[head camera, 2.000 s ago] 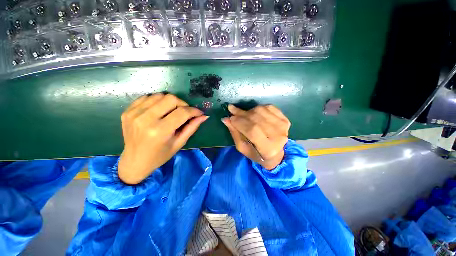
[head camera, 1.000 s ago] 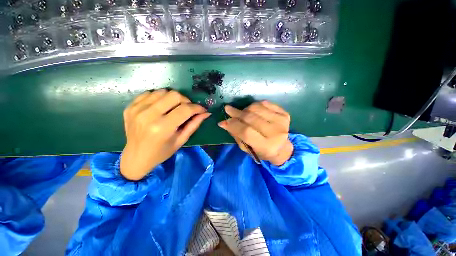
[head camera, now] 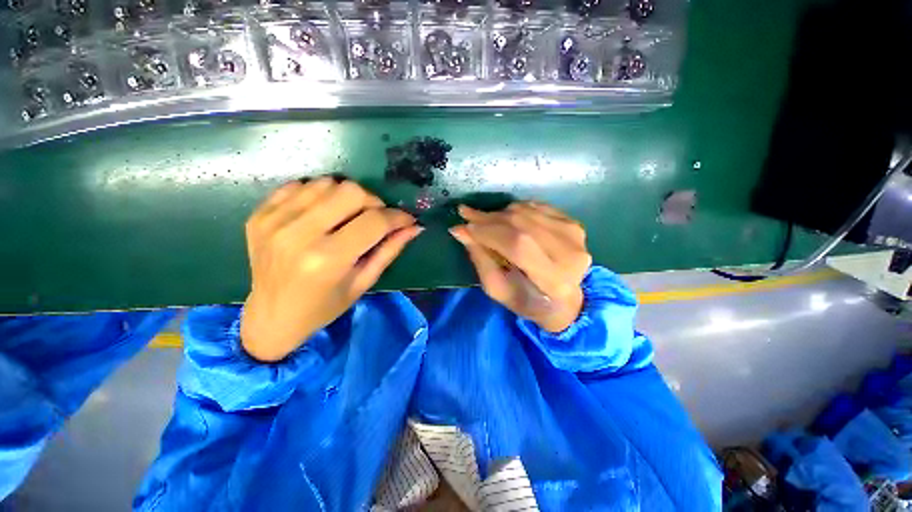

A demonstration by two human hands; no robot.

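Note:
My left hand [head camera: 315,262] is bare, thumb and forefinger pinched close together above the green mat [head camera: 150,250]; a dark speck shows at the fingertips, too small to identify. My right hand [head camera: 528,262] is bare and curled around a thin pointed tool [head camera: 502,259], partly hidden by the fingers; its tip is not clear. The fingertips of both hands face each other with a small gap. A tiny reddish, shiny round component [head camera: 424,203] lies on the mat just beyond them. A loose pile of tiny black parts [head camera: 418,160] lies behind it.
A clear blister tray [head camera: 350,98] with rows of dark, shiny components spans the back. Black specks are scattered on the mat. A grey-brown patch [head camera: 678,207] lies at right, near black equipment [head camera: 825,120] with a grey cable [head camera: 860,215]. Blue fabric [head camera: 60,380] shows at lower left.
The view has shifted slightly, moving mat and tray right and up in the picture. My right hand has turned slightly around the tool. My left hand keeps its pinch almost unchanged.

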